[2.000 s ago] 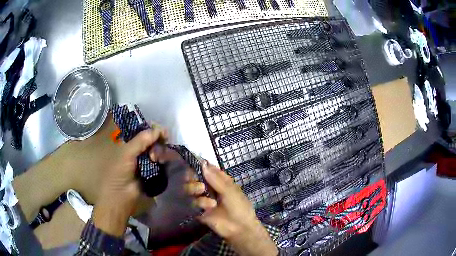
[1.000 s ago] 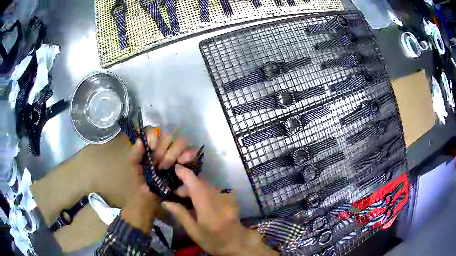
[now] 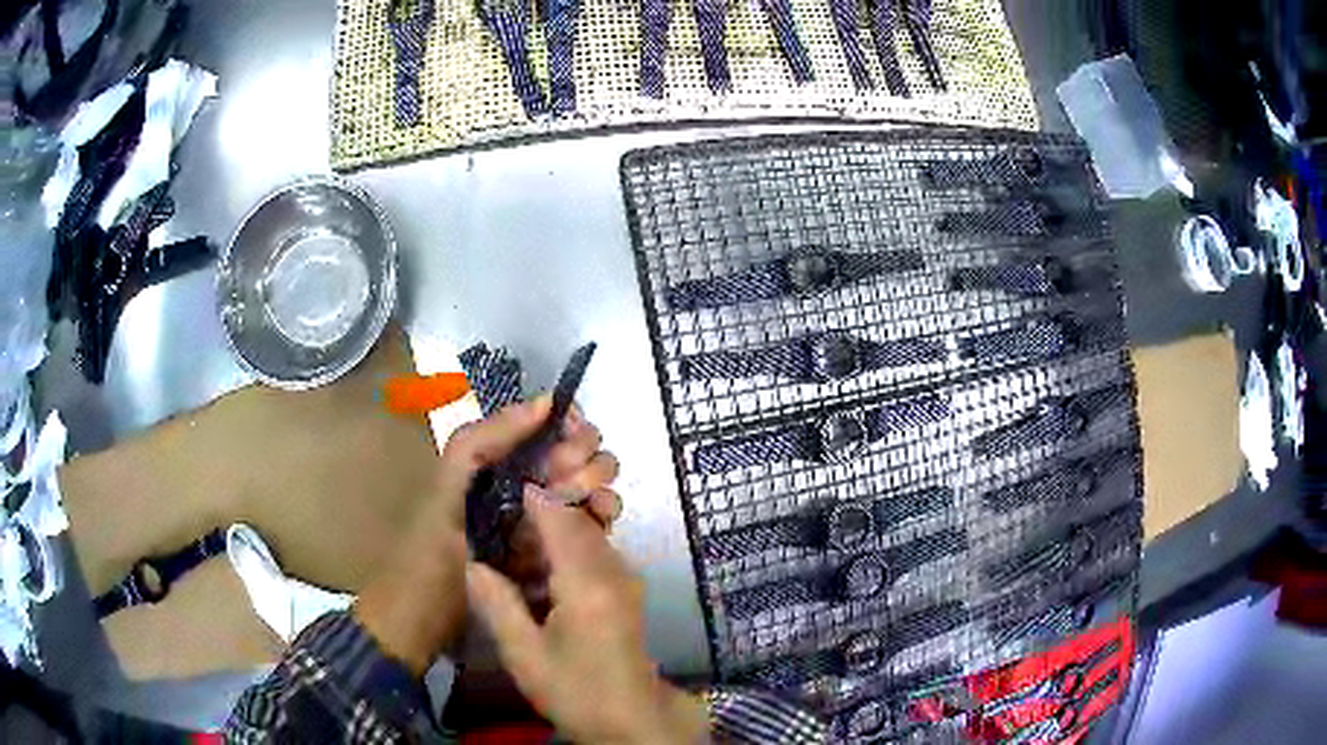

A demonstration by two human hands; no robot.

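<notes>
Several dark carbon-fibre-patterned watch bands (image 3: 495, 376) are bunched in my left hand (image 3: 469, 488); one end sticks up past the fingers. My right hand (image 3: 575, 604) is against the bunch from below right, its fingers touching the bands; fingers and bands overlap, so its exact hold is partly hidden. A black wire mesh rack (image 3: 674, 437) stands right of my hands, with rows of dark watch pieces (image 3: 844, 434) lying across it. A single watch piece (image 3: 150, 581) lies on the cardboard sheet (image 3: 277, 466) at the left.
A steel bowl (image 3: 310, 283) and an orange piece (image 3: 427, 392) are beyond my left hand. A cream mesh tray (image 3: 582, 134) with watches is at the top. White scraps and black pieces lie far left; another cardboard sheet (image 3: 1190, 422) is at the right. Red shows under the rack.
My hands have drawn together around the bunched bands, which have turned, with one end now pointing up. The view has shifted; the orange piece is now fully uncovered.
</notes>
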